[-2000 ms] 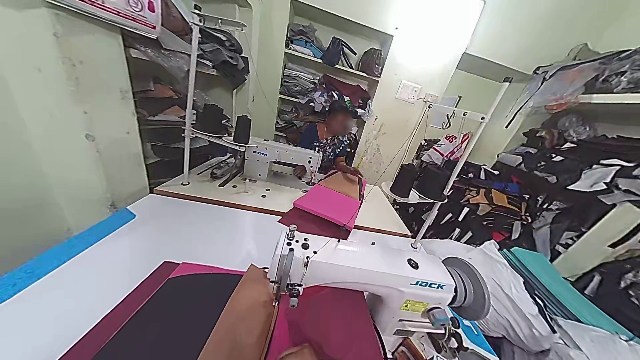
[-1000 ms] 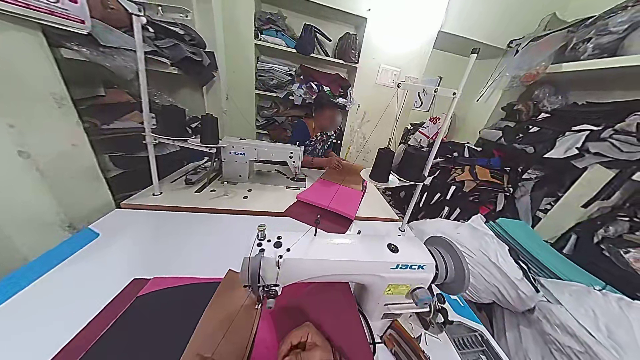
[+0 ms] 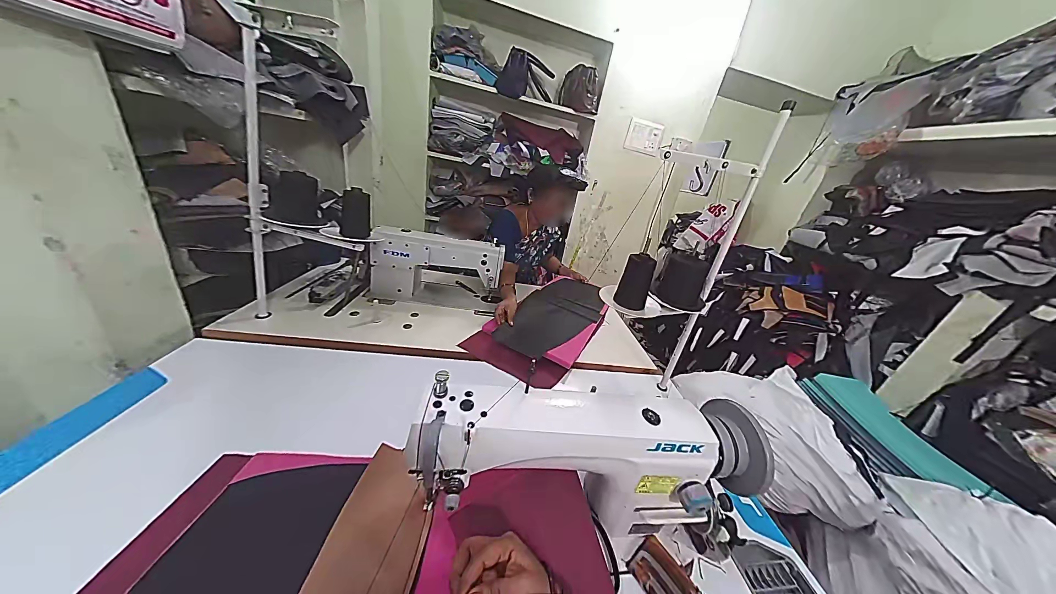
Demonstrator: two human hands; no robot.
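At the bottom centre, my right hand, with curled fingers, rests on maroon and pink sheet material to the right of the needle area; whether it pinches the material is hidden. My left hand is out of view. A white Jack sewing machine stands over the material, its needle end just above and left of my hand. A brown strip passes beside the needle end. Left of it lies a large black piece over pink and maroon layers.
Across the table, a co-worker handles black, pink and maroon pieces beside a second sewing machine. Black thread cones stand on a rack. White sacks and teal sheets lie at right.
More of my right hand shows at the bottom than two seconds ago. The co-worker's stack had brown and pink on top; now a black piece faces up.
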